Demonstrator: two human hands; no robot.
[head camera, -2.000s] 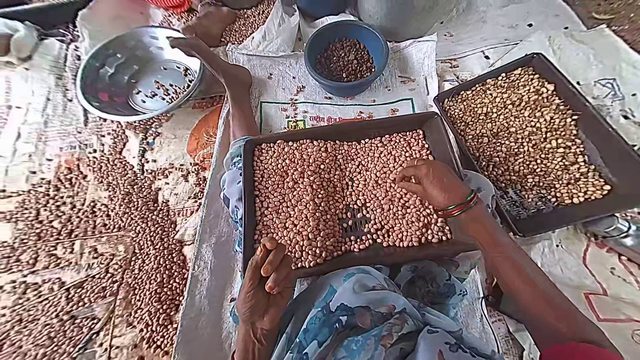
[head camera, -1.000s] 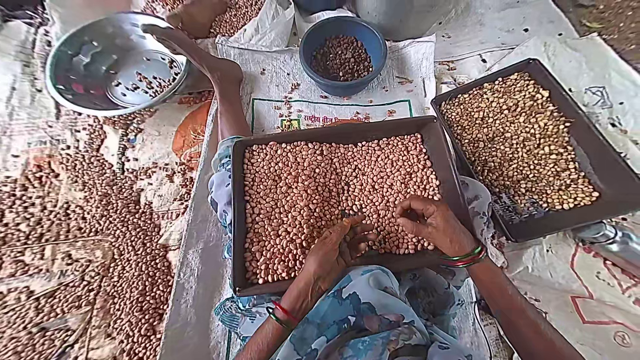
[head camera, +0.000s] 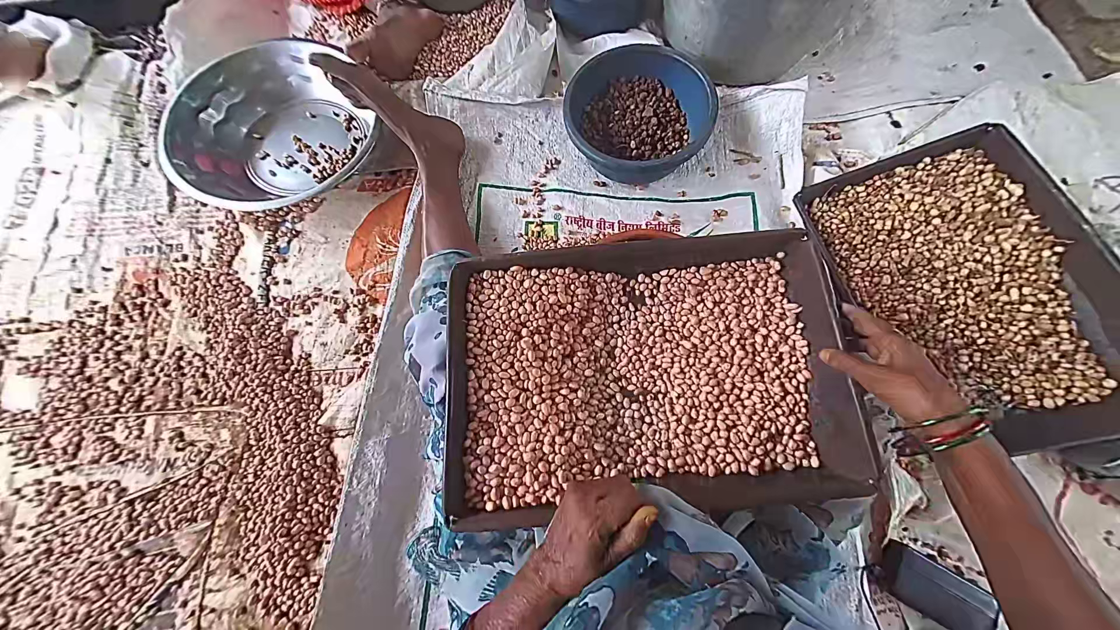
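A dark rectangular tray (head camera: 700, 247) holds a layer of pinkish-brown shelled nuts or beans (head camera: 560, 376), and it rests over my lap. My left hand (head camera: 604, 525) grips the tray's near edge, its fingers curled over the rim. On the right side, my right hand (head camera: 897, 367) holds the tray's side wall, thumb on the inner side and fingers at the outside. Bangles circle the right wrist. Close beyond this hand, a second dark tray (head camera: 1089, 262) holds paler, yellowish-brown pieces (head camera: 971, 271).
A blue bowl (head camera: 643, 166) of dark pieces stands on a printed white sack (head camera: 770, 140) ahead. At upper left, a steel basin (head camera: 197, 149) holds a few pieces, with a bare foot (head camera: 394, 114) at its rim. Many loose nuts or beans (head camera: 289, 472) cover the sheeting at left.
Both hands have left the nuts or beans inside the tray and taken hold of its edges. My right hand has moved to the right side wall, my left hand to the near rim.
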